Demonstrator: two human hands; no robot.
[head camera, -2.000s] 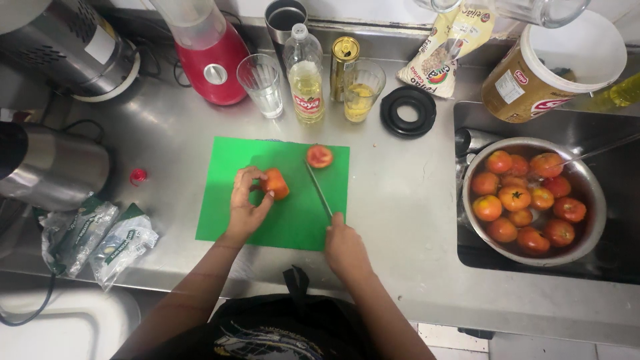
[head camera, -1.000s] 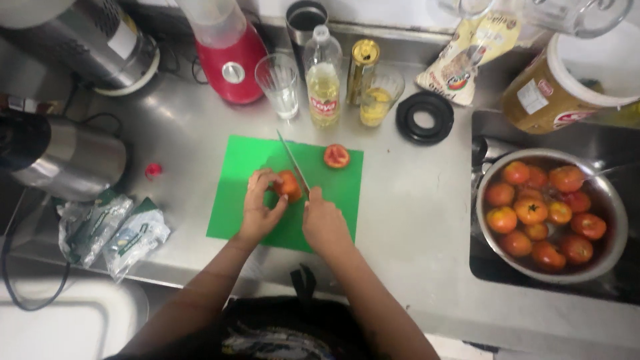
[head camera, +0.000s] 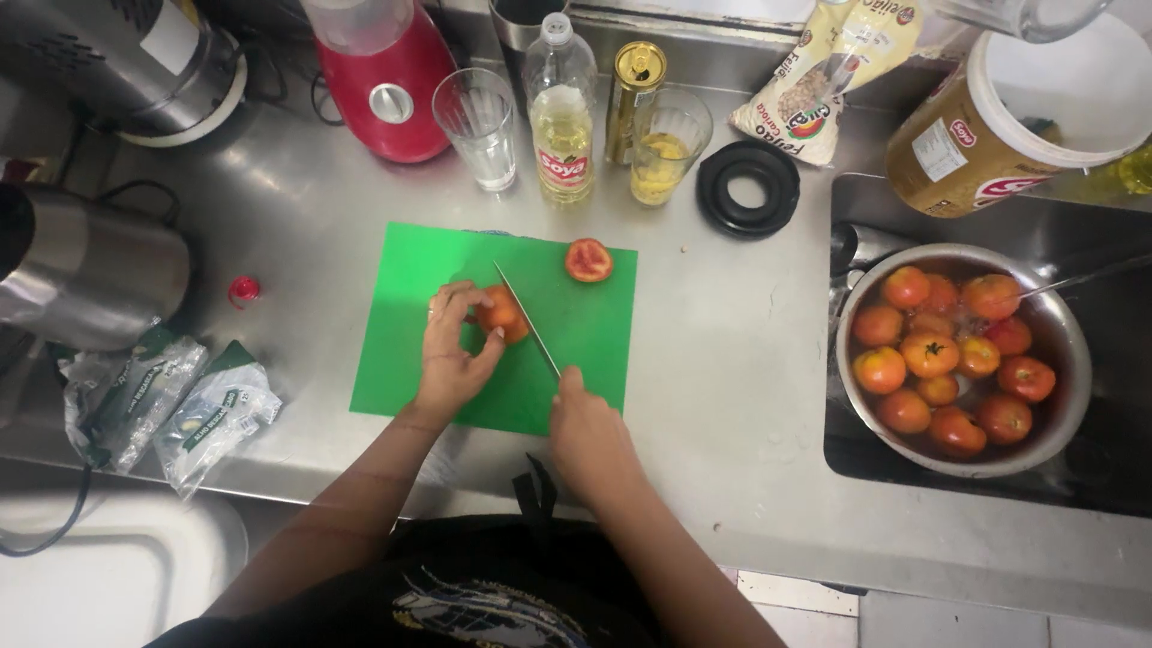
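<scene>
My left hand (head camera: 454, 346) holds a tomato (head camera: 504, 315) on the green cutting board (head camera: 423, 256), with fingertips and thumb around its left side. My right hand (head camera: 589, 436) grips the handle of a kitchen knife (head camera: 531, 328). The blade lies along the tomato's right side, its tip pointing up and left; how far it has gone into the flesh I cannot tell. A tomato piece (head camera: 589, 260) rests cut face up near the board's top right corner. To the right, a metal bowl (head camera: 1075, 378) in the sink holds several whole tomatoes in water.
Behind the board stand a red blender (head camera: 387, 90), a glass (head camera: 477, 135), an oil bottle (head camera: 562, 117), a gold can (head camera: 634, 99), a glass with yellow contents (head camera: 666, 157) and a black ring (head camera: 749, 189). Plastic packets (head camera: 216, 414) lie at left. A large tub (head camera: 972, 126) borders the sink (head camera: 841, 454).
The knife has moved left from beside the tomato piece to the held tomato. My left hand has kept hold of the tomato throughout.
</scene>
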